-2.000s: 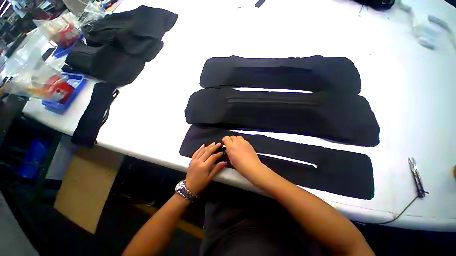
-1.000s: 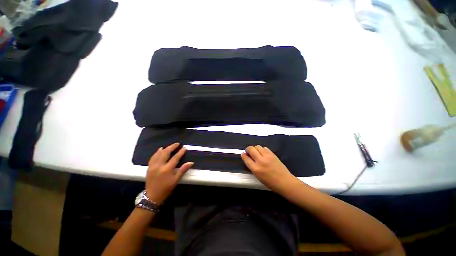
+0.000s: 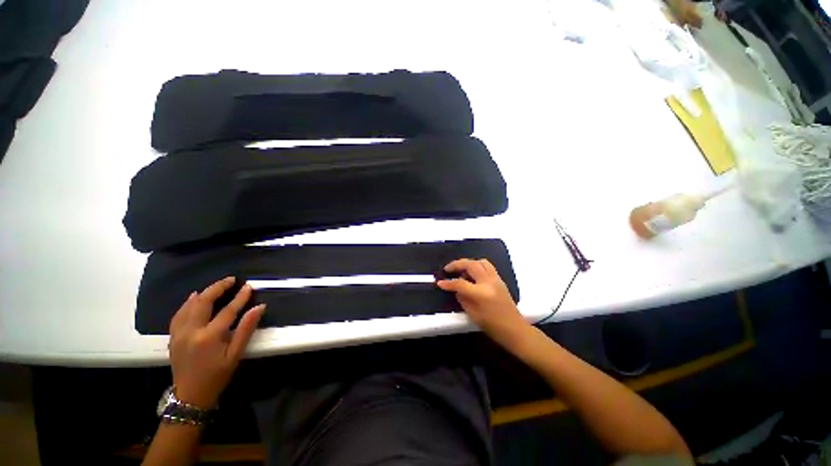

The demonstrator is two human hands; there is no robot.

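Observation:
A single black zipper panel [image 3: 346,305] lies flat at the near table edge, and white table shows through its long centre slot. My left hand [image 3: 210,332] rests on the panel at the slot's left end, fingers spread. My right hand [image 3: 478,291] pinches the panel at the slot's right end; a zipper slider cannot be made out. Two black panel stacks lie beyond, a middle stack [image 3: 319,196] and a far stack [image 3: 314,114].
Thin snips [image 3: 572,248] with a dark cord lie right of the panel. Further right are an amber bottle [image 3: 665,217], a forked yellow strip [image 3: 703,132] and a white cord bundle [image 3: 806,159]. Black pieces [image 3: 36,36] lie at the far left on the white table [image 3: 556,118].
The view has shifted right. My right hand has moved from the slot's left end to its right end; the slot now shows open along its length. My left hand stays near the left end.

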